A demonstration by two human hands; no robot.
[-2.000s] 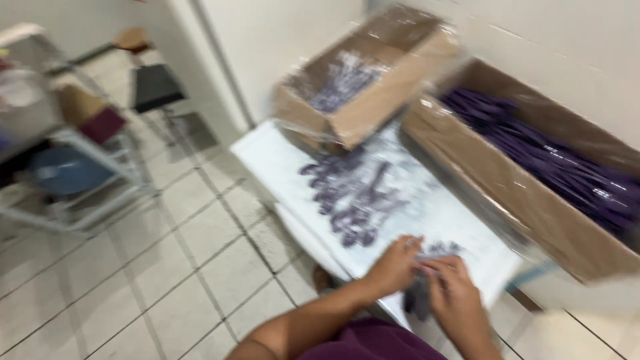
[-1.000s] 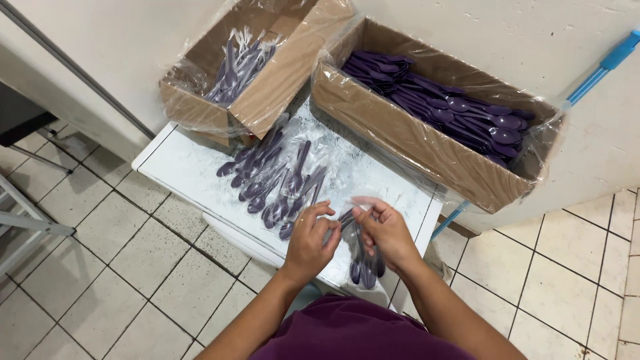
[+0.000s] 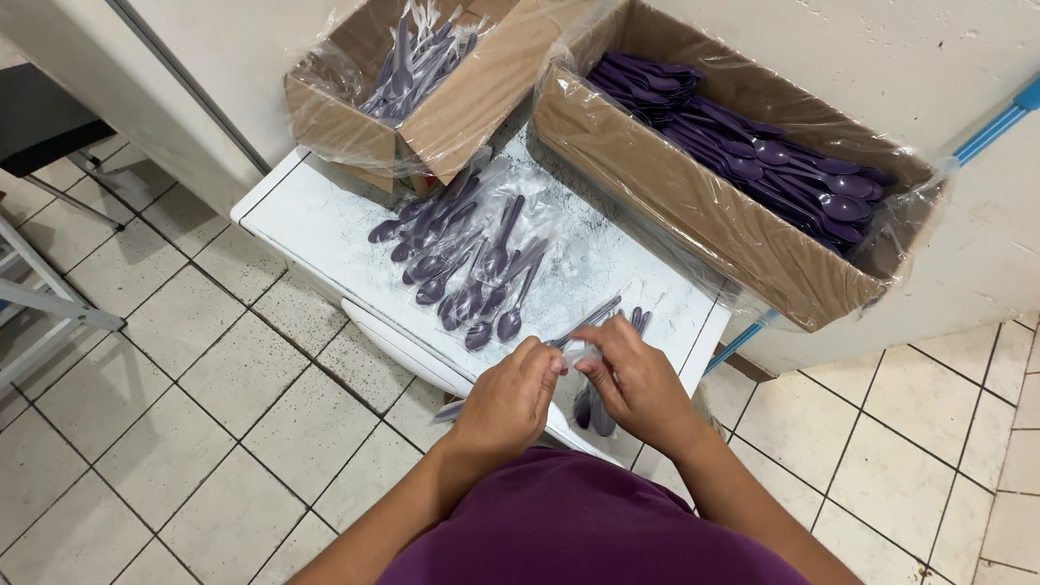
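My left hand (image 3: 510, 392) and my right hand (image 3: 638, 383) meet at the near edge of a white table, both pinching a clear plastic bag (image 3: 580, 354). Purple handles slant up behind the bag; whether they are inside it is not clear. Below my right palm, the bowls of purple spoons (image 3: 600, 413) show, partly hidden by the hand. To the left on the tabletop lie several purple spoons in clear wrappers (image 3: 479, 276). A cardboard box lined with plastic (image 3: 731, 203) holds loose purple spoons (image 3: 812, 183). Another box (image 3: 467, 106) holds wrapped ones (image 3: 402, 77).
The white tabletop (image 3: 317, 219) has worn, scratched paint and stands against a wall (image 3: 987, 236). A blue pole (image 3: 987, 130) leans behind the larger box. At left are a metal stepladder (image 3: 49, 305) and a black seat (image 3: 41, 122) on the tiled floor (image 3: 227, 390).
The view has swung since the first frame. One second ago my fingers were farther apart near the spoons; now both hands pinch a clear bag between them.
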